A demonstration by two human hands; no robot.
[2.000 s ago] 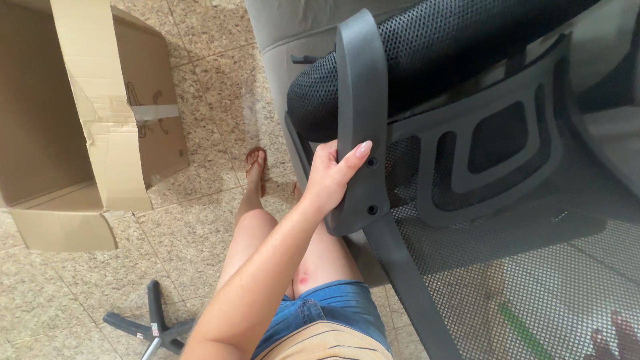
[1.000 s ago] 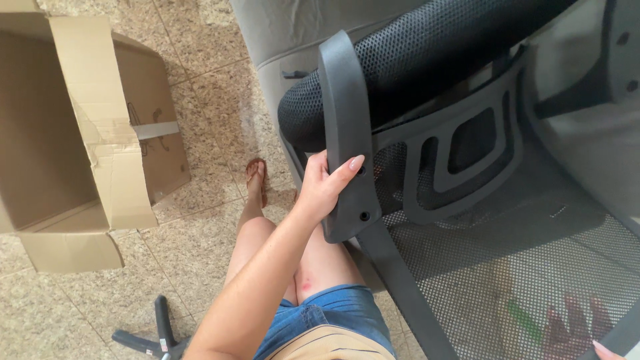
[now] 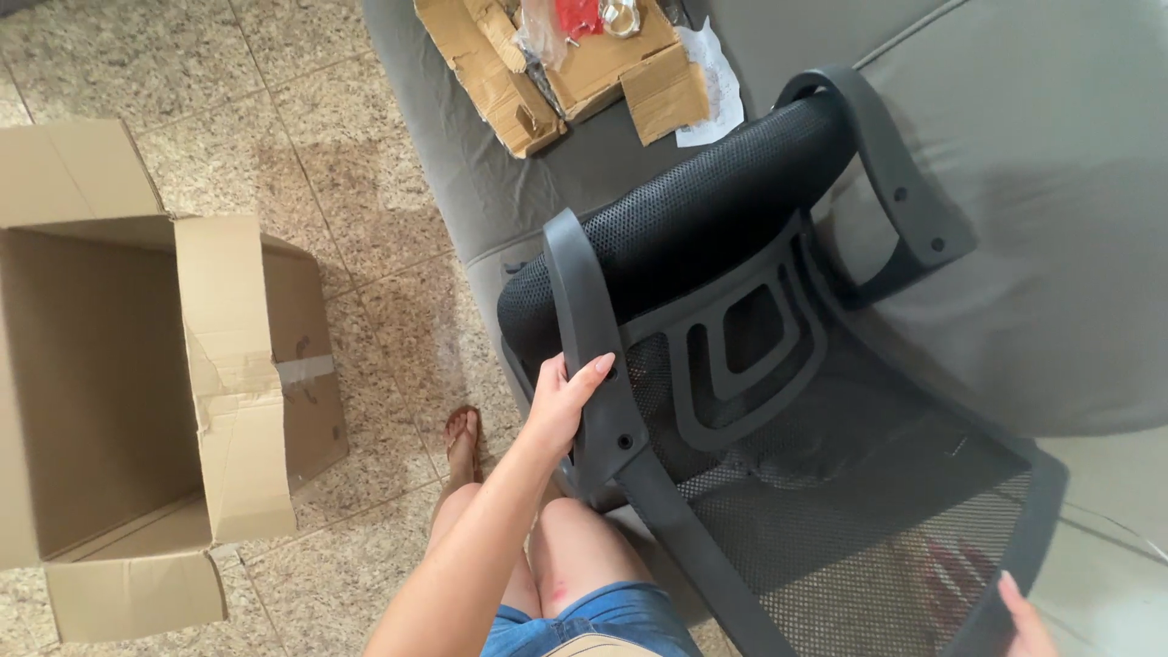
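Note:
A black mesh office chair, its backrest (image 3: 876, 538) toward me and its padded mesh seat (image 3: 721, 192) farther off, rests on a grey sofa. My left hand (image 3: 561, 401) grips the near plastic armrest (image 3: 589, 319) beside its two bolt holes. At the lower right, my right hand (image 3: 1022, 611) holds the outer edge of the backrest frame; its fingers show faintly through the mesh. The other armrest (image 3: 899, 173) stands at the seat's far end, with two holes in view. A plastic lumbar support (image 3: 748, 365) spans the backrest near the seat.
An open cardboard box (image 3: 233, 383) stands on the tiled floor at left. On the sofa (image 3: 1031, 237), beyond the seat, lie torn cardboard (image 3: 593, 78), a red packet (image 3: 579, 14), a roll of tape (image 3: 620, 16) and a printed paper sheet (image 3: 716, 82).
The view has shifted, bringing the far armrest and the torn cardboard into sight. My right hand, out of frame at first apart from fingers behind the mesh, now shows at the backrest edge. My left hand keeps its hold.

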